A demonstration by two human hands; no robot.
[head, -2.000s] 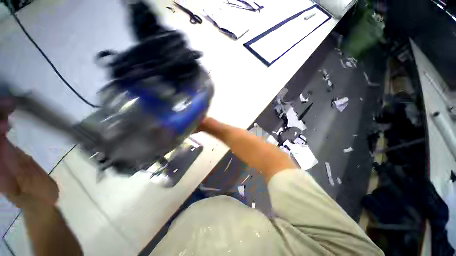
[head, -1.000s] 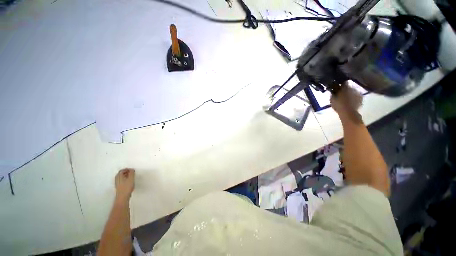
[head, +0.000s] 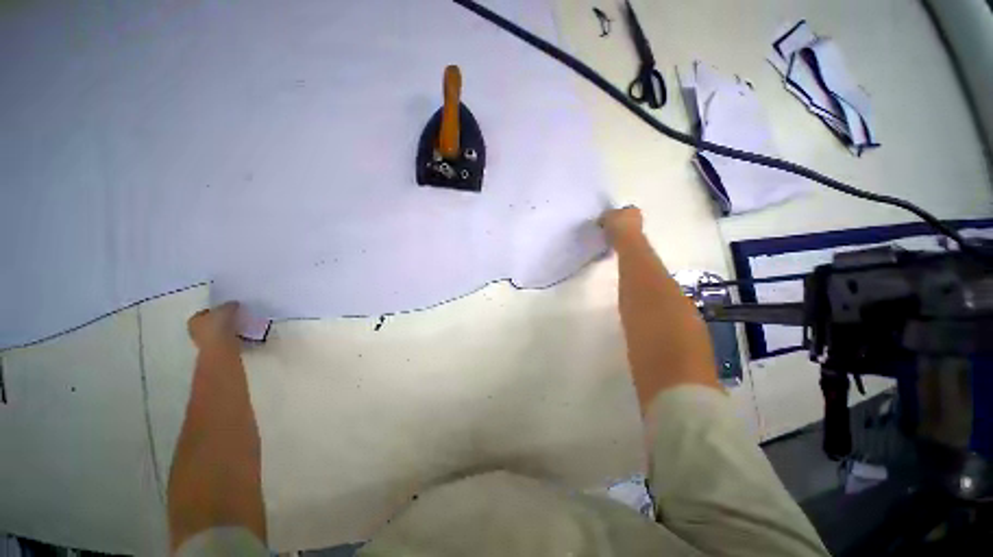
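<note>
The white paper-topped fabric lay [head: 316,185] spreads over the table, its near edge a thin dark wavy line. My left hand [head: 218,324] is closed on this edge beside a small notch. My right hand [head: 623,226] is closed on the right end of the lay. The fingertips of both hands are partly hidden. A black cloth weight [head: 452,152] with an orange-brown wooden handle stands on the paper between them. The cutting machine [head: 915,326] stands at the right, cut off by the picture's edge, on its grey base plate [head: 724,350].
The black power cable [head: 762,159] crosses the upper right. Black scissors [head: 645,82], paper-topped bundles [head: 751,136], narrow dark-edged pieces [head: 830,93] and a dark-framed white rectangle [head: 768,272] lie at the right. The pale table [head: 436,435] has its front edge near my body.
My right hand has let go of the cutting machine, which now stands at the right, and has moved to the lay. My left hand has moved from the bare table to the lay's edge.
</note>
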